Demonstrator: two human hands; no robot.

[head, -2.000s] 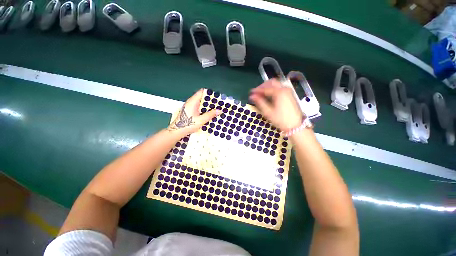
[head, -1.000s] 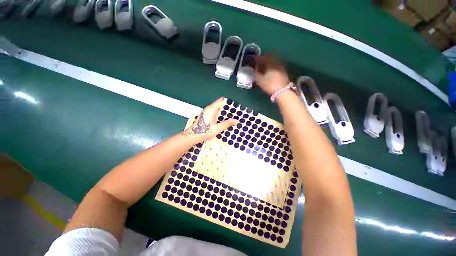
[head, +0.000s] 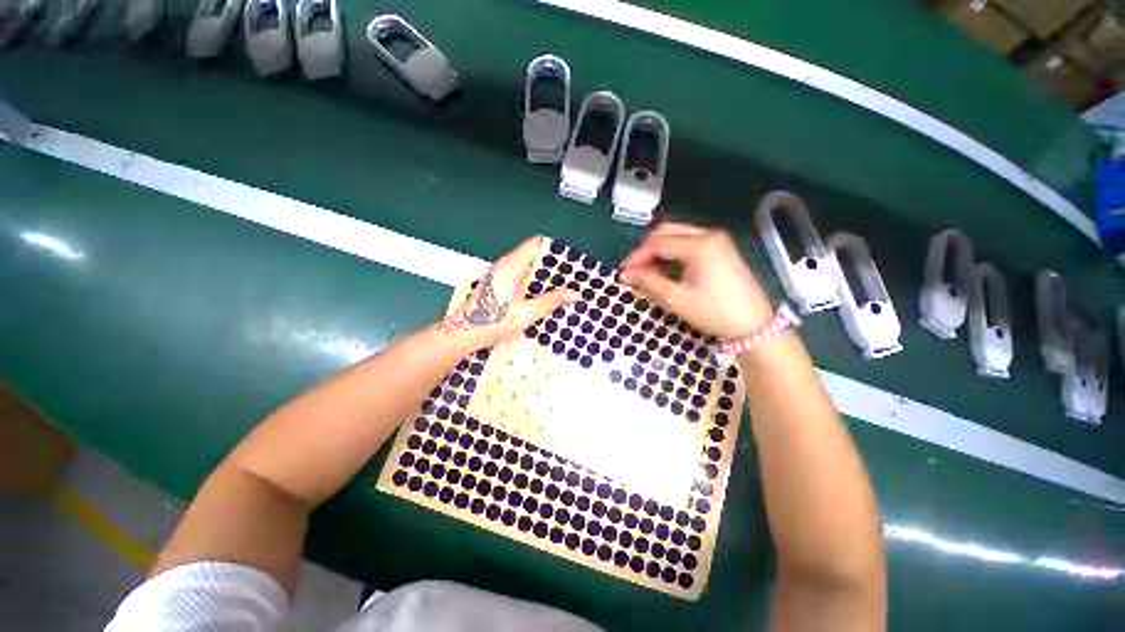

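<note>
A cream sheet of adhesive dots (head: 543,521) lies at the belt's near side, with rows of black discs around a pale, shiny dotless patch. My left hand (head: 503,300) grips its upper left edge, thumb on top. My right hand (head: 706,286) is over the sheet's upper edge, thumb and finger pinched together at the dots; whether a dot is between them is unclear. Beyond it a grey plastic housing (head: 638,195) shows a dark dot at its solid end. Two housings to its left, the nearer one (head: 587,170) included, show no dark dot.
More housings lie on the green belt: one (head: 811,286) with a dark dot and several others to the right, several more at the upper left. A white strip (head: 309,227) runs across behind the sheet. Cardboard cartons (head: 1034,22) are at the upper right.
My right hand has come back from the housing to the sheet's upper edge. That housing, plain two seconds ago, now shows a dark dot. My left hand still holds the sheet.
</note>
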